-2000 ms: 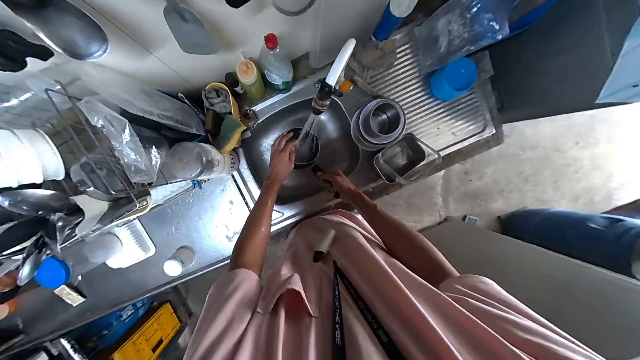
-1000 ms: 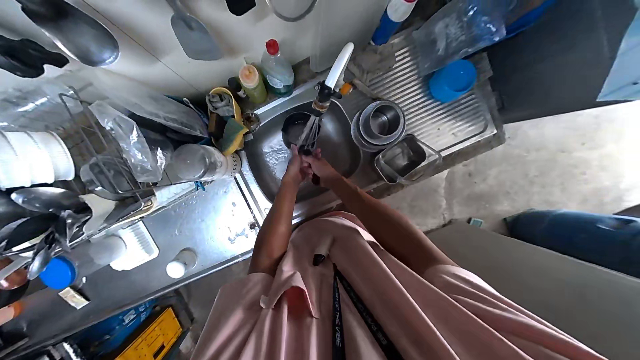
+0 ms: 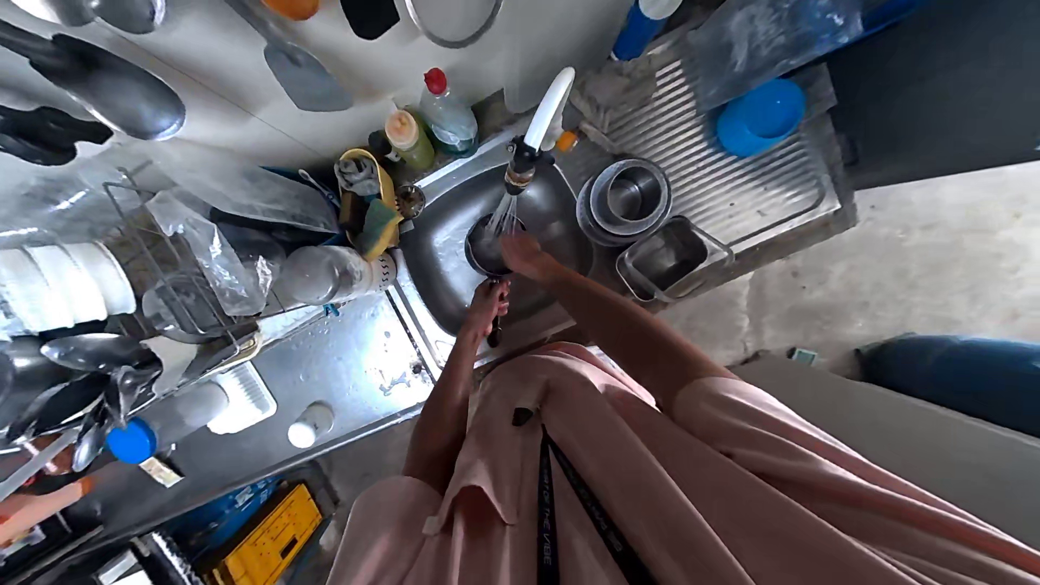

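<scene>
Water sprays from a white-necked faucet (image 3: 546, 114) into a small dark pan (image 3: 486, 246) in the stainless steel sink (image 3: 439, 292). My left hand (image 3: 489, 302) is closed around the pan's dark handle (image 3: 494, 333), near the front of the sink. My right hand (image 3: 524, 252) is at the pan's right rim under the spray; its fingertips are partly hidden by water, and whether they hold anything is unclear. Just right of the basin, round metal bowls (image 3: 630, 199) sit nested beside a rectangular metal container (image 3: 666, 256).
A yellow caddy (image 3: 388, 183) with a sponge (image 3: 379, 229) stands at the sink's left, near sauce and soap bottles (image 3: 448, 122). A blue bowl (image 3: 760, 118) lies on the ribbed drainboard (image 3: 731, 179). A dish rack (image 3: 175, 236) and a white cup (image 3: 311, 424) are to the left.
My left hand has moved down onto the pan's handle, and my right hand has moved up to the pan's rim. A second ago both hands were close together below the faucet.
</scene>
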